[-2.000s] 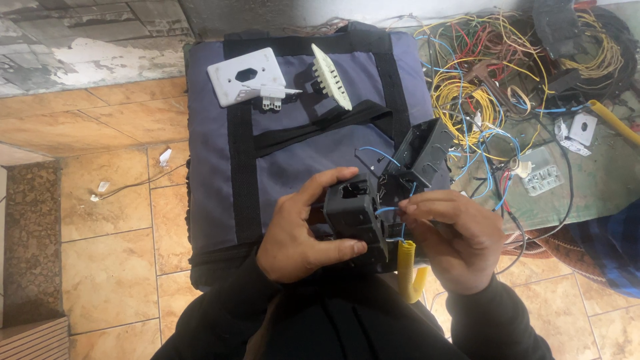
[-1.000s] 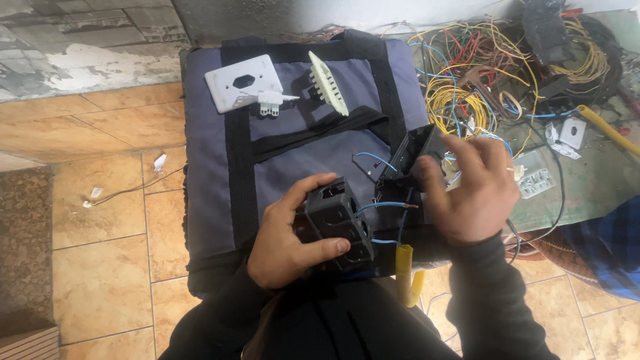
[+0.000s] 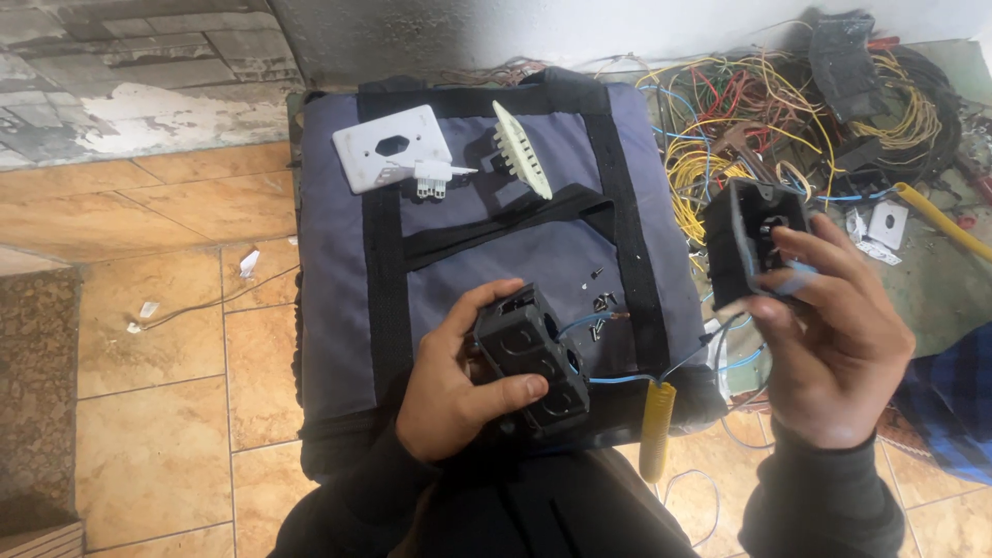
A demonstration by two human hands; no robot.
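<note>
My left hand (image 3: 465,380) grips a black plastic electrical box (image 3: 531,360) above the front of a grey-blue bag with black straps. Blue wires (image 3: 585,319) come out of its right side, one with a bare copper end. At the right, my right hand (image 3: 837,333) holds a second black electrical box (image 3: 732,248), its open face showing. A piece of yellow corrugated conduit (image 3: 657,430) hangs between the hands, blue wire at its top. Small screws (image 3: 598,314) lie on the bag (image 3: 480,240). Behind them are a white cover plate (image 3: 372,147), a white terminal piece (image 3: 432,172) and a cream slotted plate (image 3: 523,151).
Tangled coloured wires (image 3: 744,116) cover the green surface at the back right, beside a black cable coil (image 3: 926,101). More yellow conduit (image 3: 942,221) and a small white plate (image 3: 888,225) lie there. Scraps and a thin wire (image 3: 209,304) are on the tiled floor at the left.
The second box lay on the right of the bag; it is now lifted and held in my right hand, farther right. My right hand was at the blue wires two seconds ago. Screws on the bag are uncovered.
</note>
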